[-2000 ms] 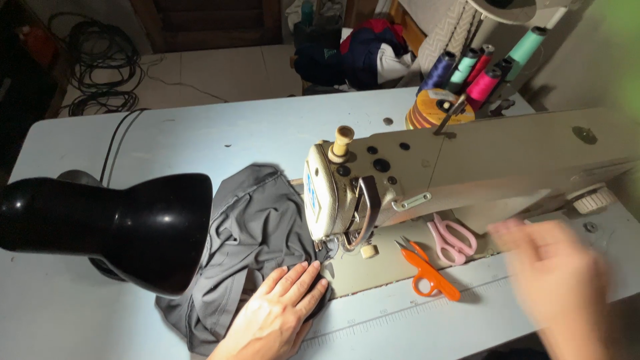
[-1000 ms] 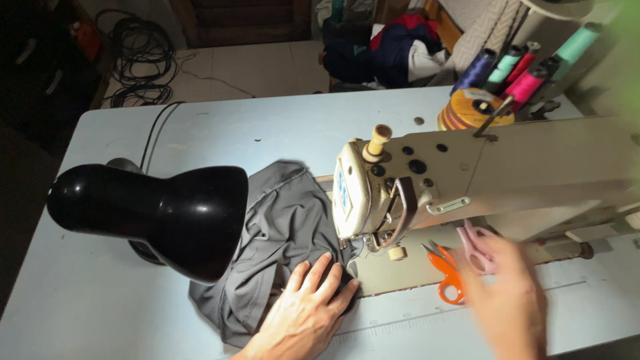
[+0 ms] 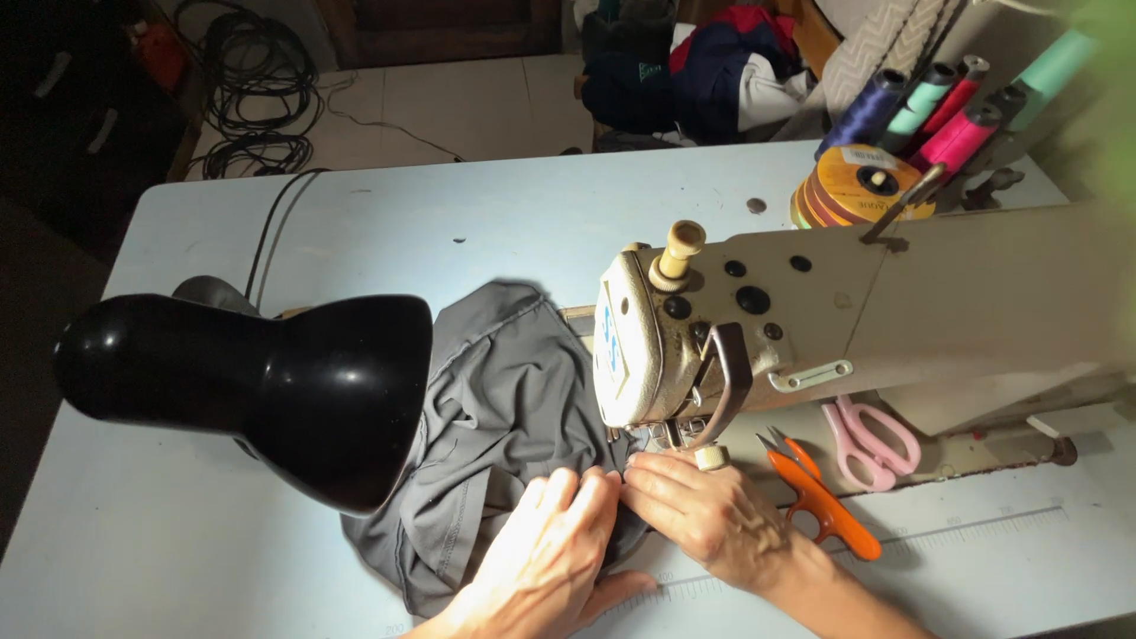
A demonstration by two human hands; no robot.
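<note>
Grey fabric [image 3: 506, 382] lies bunched on the sewing table, its right edge by the needle area of a cream industrial sewing machine [image 3: 799, 302]. My left hand [image 3: 550, 541] presses on the fabric, fingers bent, with part of the cloth beneath it. My right hand [image 3: 701, 515] rests beside it, fingertips at the cloth's edge just in front of the presser foot; whether its fingers pinch the cloth cannot be told. Orange thread snips [image 3: 821, 501] and pink-handled scissors [image 3: 874, 448] lie to the right of my right hand. The needle itself is hard to make out.
A black desk lamp [image 3: 266, 373] reaches over the table's left side. Thread cones [image 3: 958, 138] and an orange ribbon spool [image 3: 865, 186] stand behind the machine. A printed ruler [image 3: 967, 528] runs along the front of the table. Coiled cables [image 3: 257, 89] and piled clothes [image 3: 710, 80] are beyond it.
My right hand has moved left from beside the scissors and snips to the fabric by the presser foot. My left hand stays on the fabric, its fingers now more bent.
</note>
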